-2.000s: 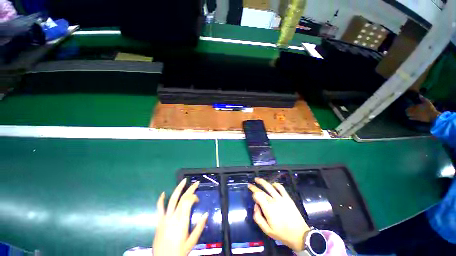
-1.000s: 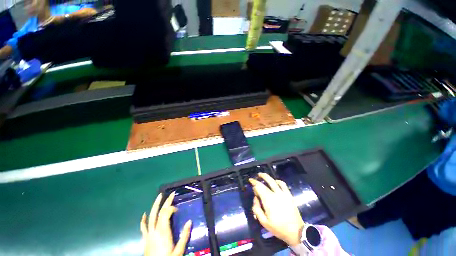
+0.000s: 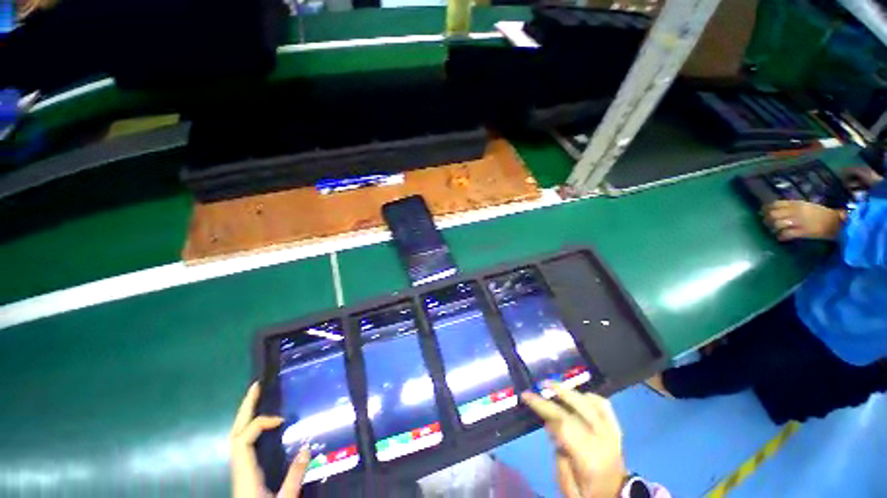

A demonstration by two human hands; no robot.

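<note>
A black tray (image 3: 615, 321) lies tilted in front of me with four phones in its slots; the rightmost slot holds no phone. The leftmost phone (image 3: 316, 389) and the others show red and green buttons at their lower ends. My left hand (image 3: 263, 452) is at the tray's left end, fingers spread, a fingertip near the leftmost phone's lower end. My right hand (image 3: 584, 438) is at the lower end of the rightmost phone (image 3: 540, 331), fingertips over its buttons, holding nothing. Another dark phone (image 3: 418, 238) lies beyond the tray.
Stacked black trays (image 3: 340, 165) and blue pens (image 3: 360, 183) lie on a brown board (image 3: 233, 229). A white metal post (image 3: 637, 92) stands behind right. At the right, a person in a blue smock (image 3: 856, 282) has a hand on another tray (image 3: 793, 185).
The view has shifted, and the tray sits further left. My right hand has moved from the phones' upper part to the rightmost phone's lower end. That phone now shows buttons.
</note>
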